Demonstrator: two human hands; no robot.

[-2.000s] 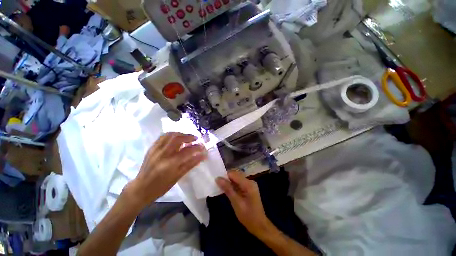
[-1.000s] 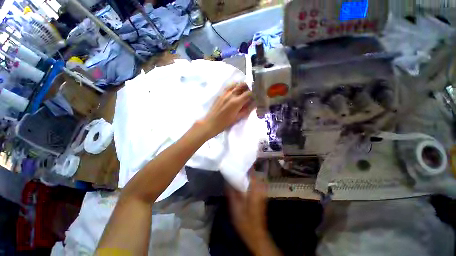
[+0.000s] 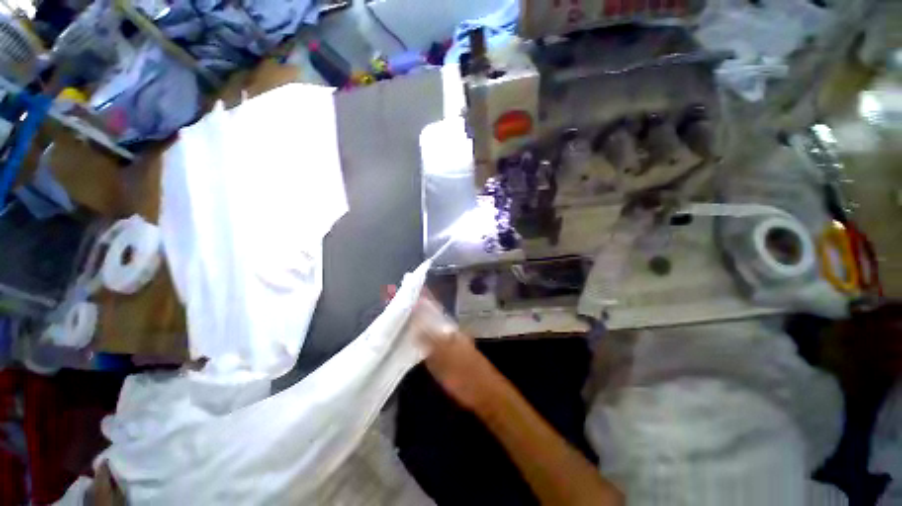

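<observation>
A white garment piece [image 3: 287,425] stretches from near the lit needle area down to the lower left edge of the picture. My right hand [image 3: 435,331] is blurred and grips its upper part, left of and below the needles. A small skin-toned patch at the lower left, beside the fabric, may be my left hand, mostly hidden or cut off; its grip cannot be told. The overlock machine [image 3: 633,148] stands right of the fabric, with a bright light at its presser foot [image 3: 499,222]. A thin strand runs from the fabric's upper end towards the needles.
White cut pieces [image 3: 252,198] lie on the grey table [image 3: 381,148] at left. A white tape roll [image 3: 783,245] and scissors [image 3: 841,255] are at right. Heaped white fabric [image 3: 692,425] lies lower right. Spare tape rolls [image 3: 131,255] are at far left.
The garment piece has moved from beside the needles down and left, uncovering grey table. My left hand has left the needle area. My right hand has moved up and left onto the fabric.
</observation>
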